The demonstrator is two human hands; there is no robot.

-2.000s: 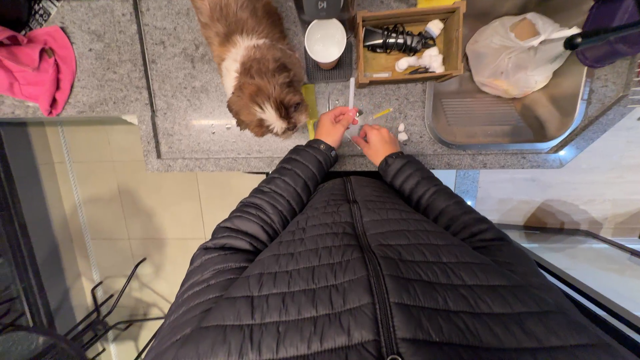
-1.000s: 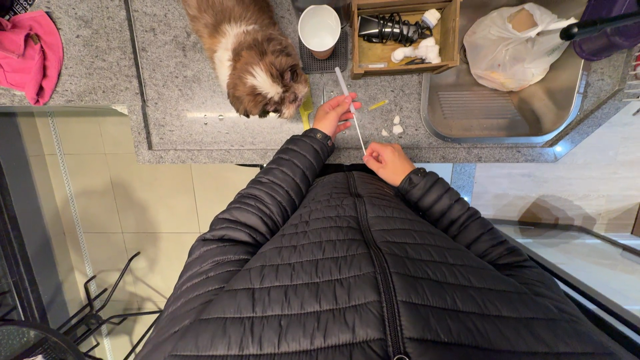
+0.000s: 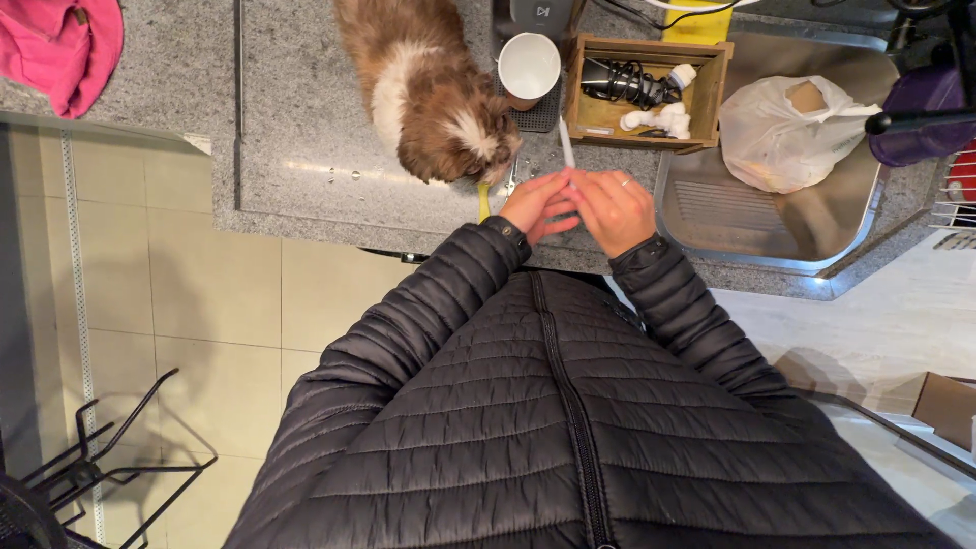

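Observation:
A thin white stick-like tube [image 3: 566, 142] points up and away from my fingers. My left hand [image 3: 540, 204] and my right hand [image 3: 612, 207] meet at its near end, fingertips together; what exactly lies between them is blurred. A ring shows on a right finger. To the left of my hands a brown and white dog [image 3: 457, 114] is on the granite counter, its head low over a yellow-handled tool [image 3: 483, 201]. A small metal tool [image 3: 511, 177] lies beside the dog's muzzle, partly covered.
A white cup [image 3: 528, 67] stands on a dark drip tray [image 3: 543, 114]. Right of it, a wooden crate [image 3: 717, 99] holds a corded clipper [image 3: 625, 82] and white items. The steel sink [image 3: 679, 229] contains a white plastic bag [image 3: 778, 137]. Pink cloth [image 3: 80, 49] lies far left.
My hands, apart one second ago with the white tube between them, have come together at its near end. My right hand has moved up over the counter.

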